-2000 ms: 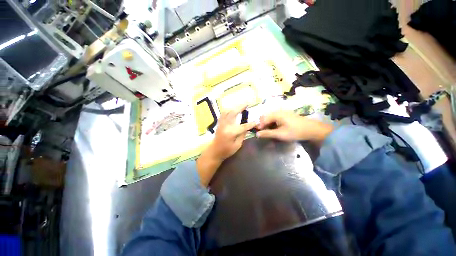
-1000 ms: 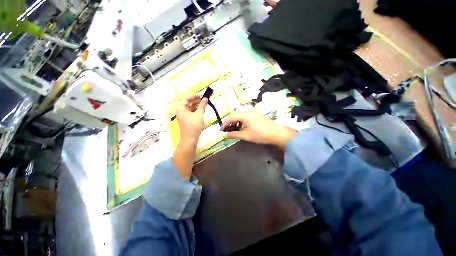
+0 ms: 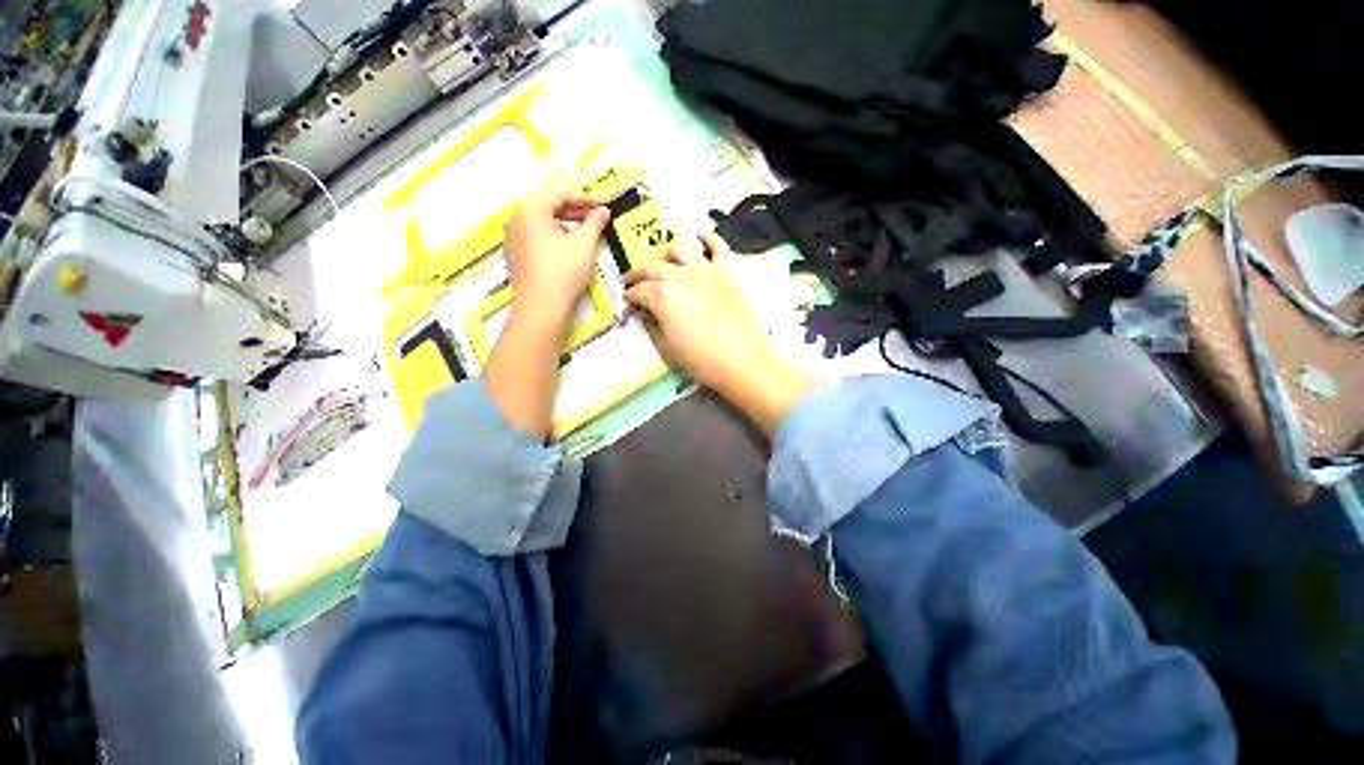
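The sewing template (image 3: pixel 322 553) lies on the metal table, with a yellow flap (image 3: pixel 407 272) that has windows and slots. A bent black strip (image 3: pixel 616 239) lies at the right part of the yellow frame. My left hand (image 3: pixel 554 247) pinches at its upper end with thumb and finger. My right hand (image 3: pixel 691 307) rests at its lower end, fingers bent; whether it grips the strip is hidden. Another black strip (image 3: pixel 435 348) sits in the yellow frame to the left of my left forearm.
The white machine head (image 3: pixel 135 307) stands at the left over the template. A black fabric stack (image 3: pixel 883 75) with dangling straps (image 3: pixel 995 366) is at the right. A pale cord loop (image 3: pixel 1249 299) lies on the brown board (image 3: pixel 1152 194). The machine rail (image 3: pixel 352 112) runs behind the template.
The black strip, held up between my hands a second ago, now lies at the frame's right part. Both hands have moved farther over the template. The view has shifted right.
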